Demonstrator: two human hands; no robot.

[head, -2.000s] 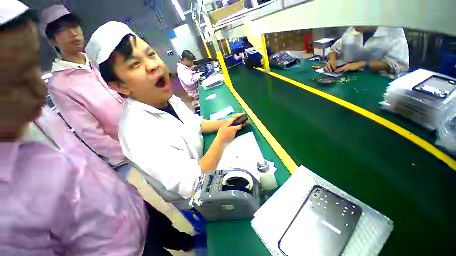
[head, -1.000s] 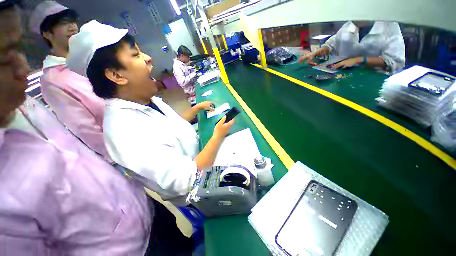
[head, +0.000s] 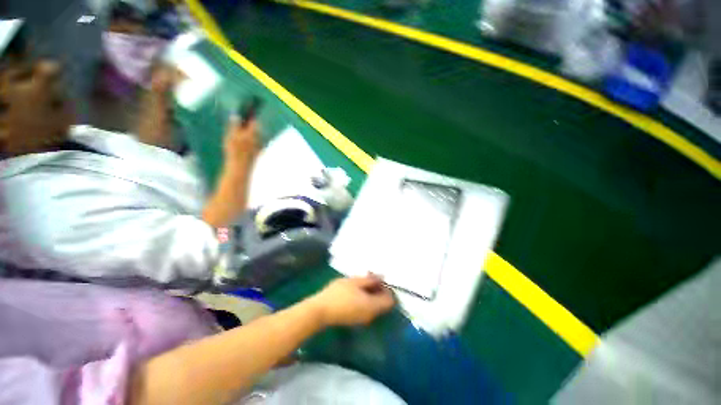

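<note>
The flat tablet housing (head: pixel 423 237) lies on the stack of whitish sleeves (head: pixel 484 225) at the green bench's edge. Its face looks pale with a thin dark rim; blur hides its details. The bare hand of a person in a pink smock (head: pixel 356 300) is at the housing's near left corner; whether it grips the corner is unclear. Neither my left hand nor my right hand can be made out in the picture.
The grey tape dispenser (head: pixel 288 249) with its white roll stands left of the stack, beside a small whitish bottle (head: pixel 336 186) and paper (head: pixel 277 162). A person in white (head: pixel 111 210) holds a dark phone (head: pixel 248 109). A blue bin (head: pixel 637 77) is across the line.
The view has swung down and right and is blurred. The pink-sleeved arm has reached in to the housing. The blue bin has come into view; the far worker has left it.
</note>
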